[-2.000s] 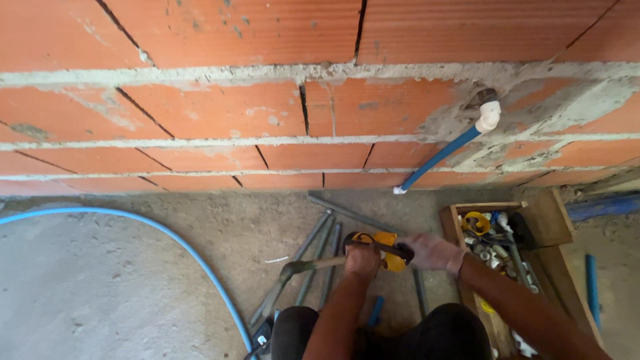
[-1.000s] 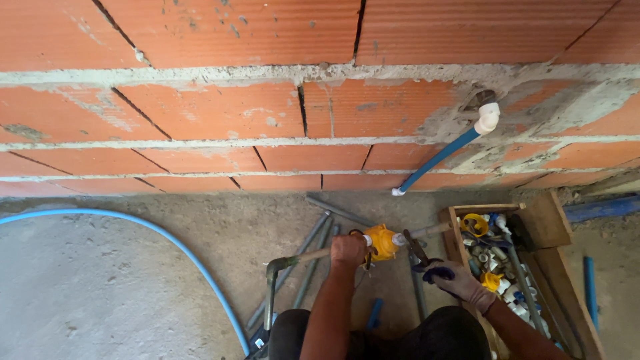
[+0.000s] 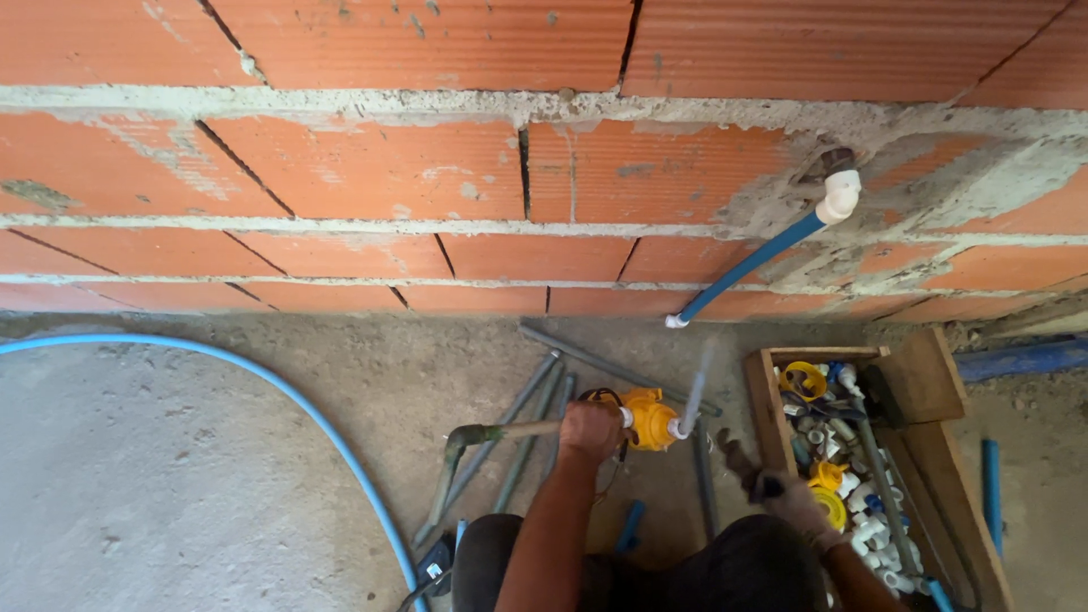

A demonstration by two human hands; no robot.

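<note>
A yellow pump-like fitting (image 3: 650, 421) with white collars on both ends hangs over the floor between my knees and the wall. My left hand (image 3: 592, 431) grips it at its left collar, where a grey elbowed pipe (image 3: 463, 438) extends leftward and bends down. From the right collar a translucent streak, which looks like water or a blurred tube, rises up and to the right. My right hand (image 3: 790, 501), in a pale glove, is shut on a dark adjustable wrench (image 3: 739, 459) beside the wooden box, apart from the fitting.
A wooden box (image 3: 769, 408) of white, blue and yellow pipe fittings stands on the right. Several grey pipes (image 3: 586, 361) lie on the floor by the brick wall. A blue pipe (image 3: 748, 268) slants from a white wall elbow. A light blue hose (image 3: 289, 391) curves at left.
My right hand has moved the wrench down and right, away from the yellow fitting. My left hand stays at the fitting's left side. The streak at its right end has changed direction, now pointing more upward.
</note>
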